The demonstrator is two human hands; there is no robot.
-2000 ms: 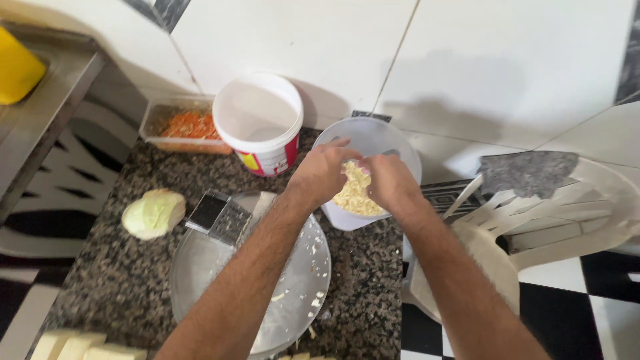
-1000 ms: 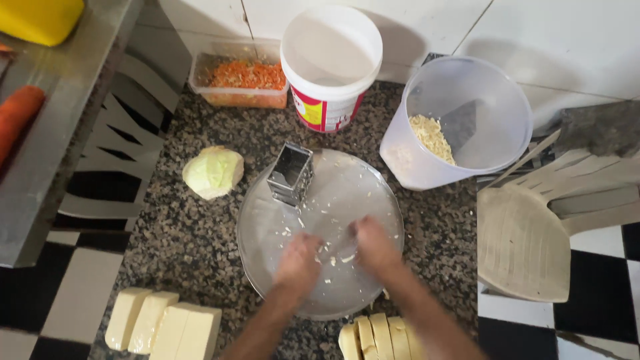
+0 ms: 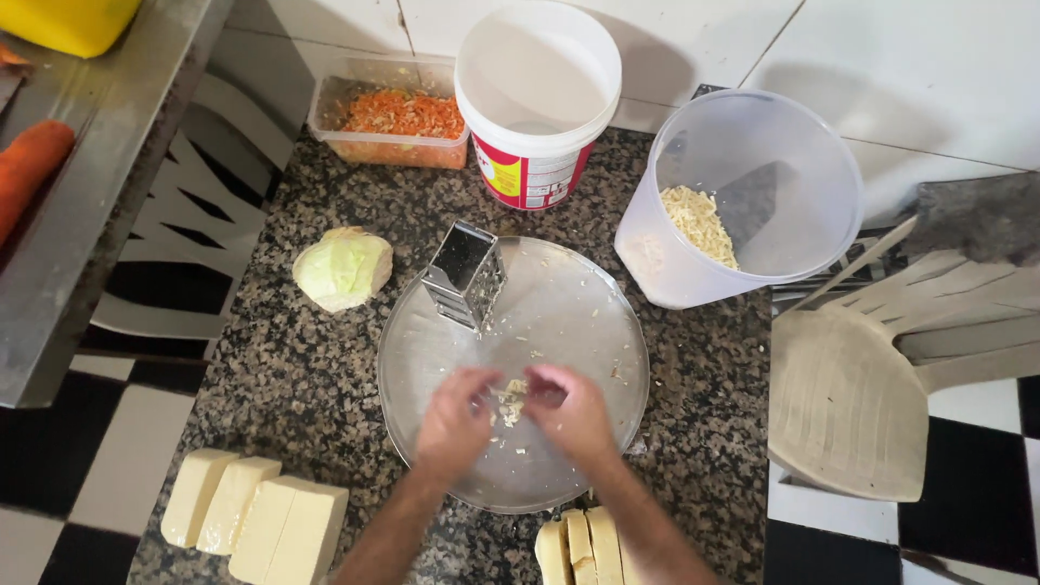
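Over a round metal tray, my left hand and my right hand face each other with curled fingers, on either side of a small heap of grated shreds, probably cheese. Both hands are slightly blurred, and whether either grips any shreds is unclear. A metal box grater stands at the tray's upper left. To the upper right, a translucent plastic tub holds a pile of pale shreds.
Around the tray on the granite counter are a cut cabbage, a white bucket, a plastic box of grated carrot, pale cheese-like blocks and more slices. A plastic chair stands right; a steel table edge lies left.
Both hands were over the translucent tub two seconds ago; they have moved down to the tray. Since one second ago they have come closer together around the shreds. The view has shifted.
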